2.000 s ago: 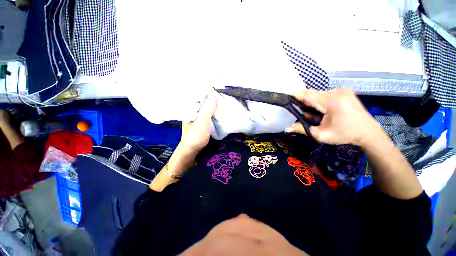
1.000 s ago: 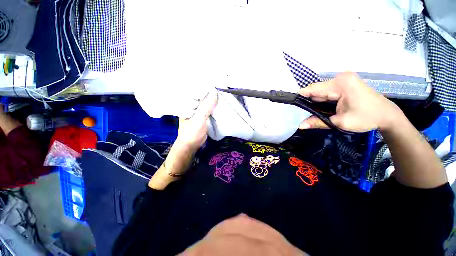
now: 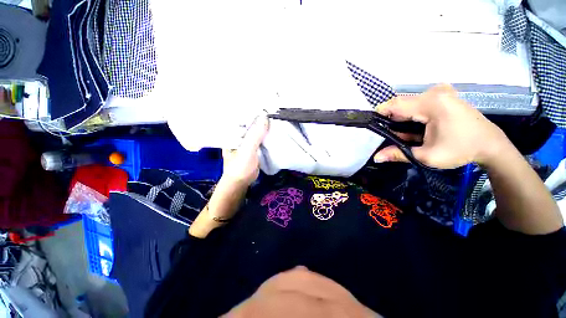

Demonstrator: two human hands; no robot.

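A white panel (image 3: pixel 316 149) lies over the table's front edge and hangs towards my top, its upper outline lost in glare. My left hand (image 3: pixel 245 152) grips its fabric near the scissor tips. My right hand (image 3: pixel 434 130) holds black scissors (image 3: pixel 329 117) by the loop handles, with the long blades pointing left across the panel. The tips are at my left fingertips. A checked piece (image 3: pixel 371 84) shows on the table just beyond the scissors, partly behind my right hand.
Stacked dark panels (image 3: pixel 62 68) and checked pieces (image 3: pixel 129 49) are at the left. More checked fabric (image 3: pixel 549 74) hangs at the right. A dark panel (image 3: pixel 139 248) rests over a blue crate (image 3: pixel 99 248) at lower left. A bottle (image 3: pixel 59 161) and red cloth are near it.
The scissor blades look nearly closed throughout and now lie more level. My right hand has moved slightly right since the oldest frame. The person in dark red at the left takes up more of the view.
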